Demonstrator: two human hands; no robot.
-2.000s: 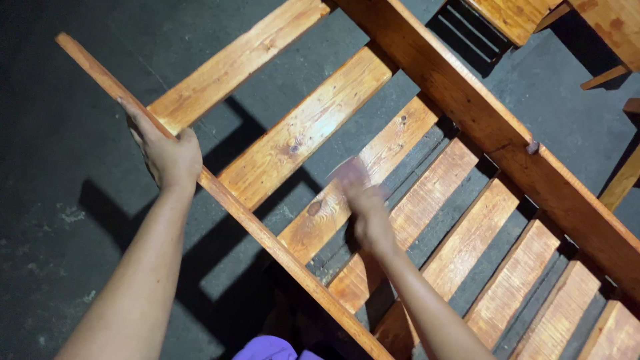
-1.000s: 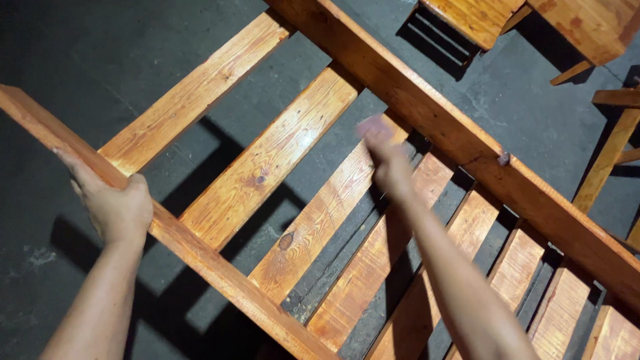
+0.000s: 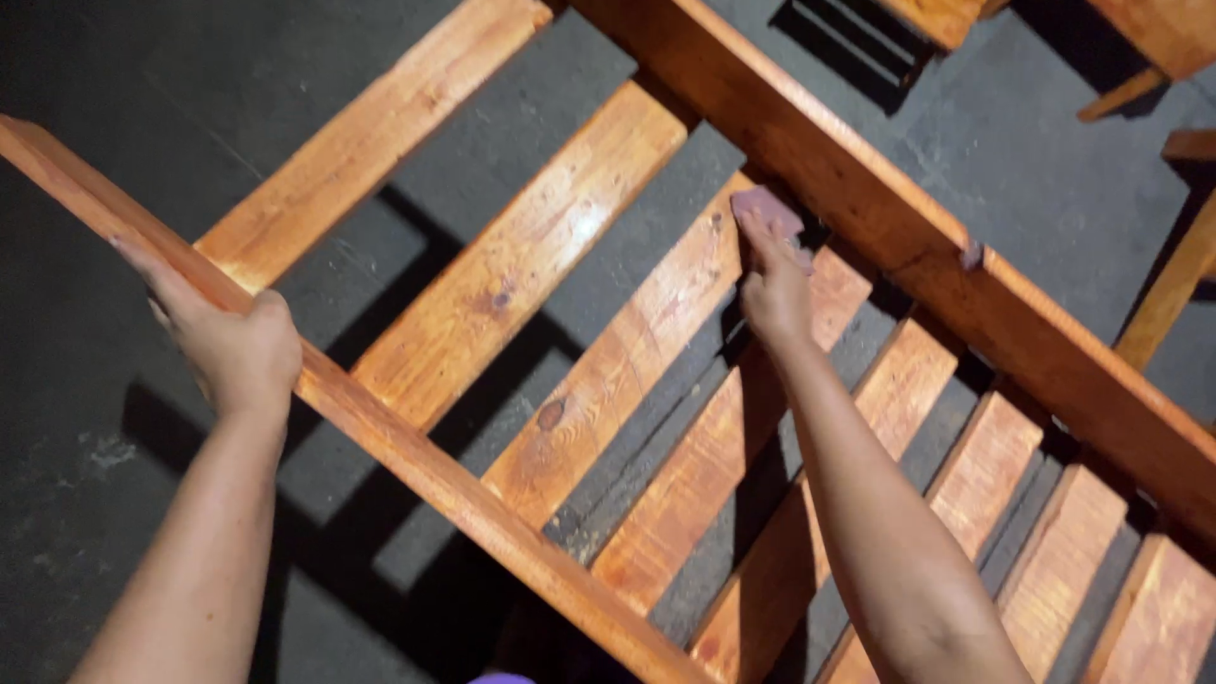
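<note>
A slatted wooden frame, orange-brown and glossy in places, spans the view. My left hand (image 3: 233, 347) is wrapped around its near side rail (image 3: 456, 494), close to the end of a slat. With my right hand (image 3: 779, 294) I press a pinkish-purple sheet (image 3: 768, 217), perhaps sandpaper or cloth, on the far end of a knotted slat (image 3: 617, 361), beside the far rail (image 3: 855, 180). The fingers lie over the sheet and hide part of it. A second slat (image 3: 522, 256) with a dark knot lies to the left, and several more run off to the right.
Dark concrete floor (image 3: 85, 313) shows between the slats, with shadows across it. At the top right stand other wooden pieces, one like a small table (image 3: 1164, 33), and a wooden leg or brace (image 3: 1173, 285) at the right edge. A small lump (image 3: 973, 255) sits on the far rail's edge.
My right hand, with the sheet, has moved along the knotted slat from its middle to its far end. My left hand stays on the near rail.
</note>
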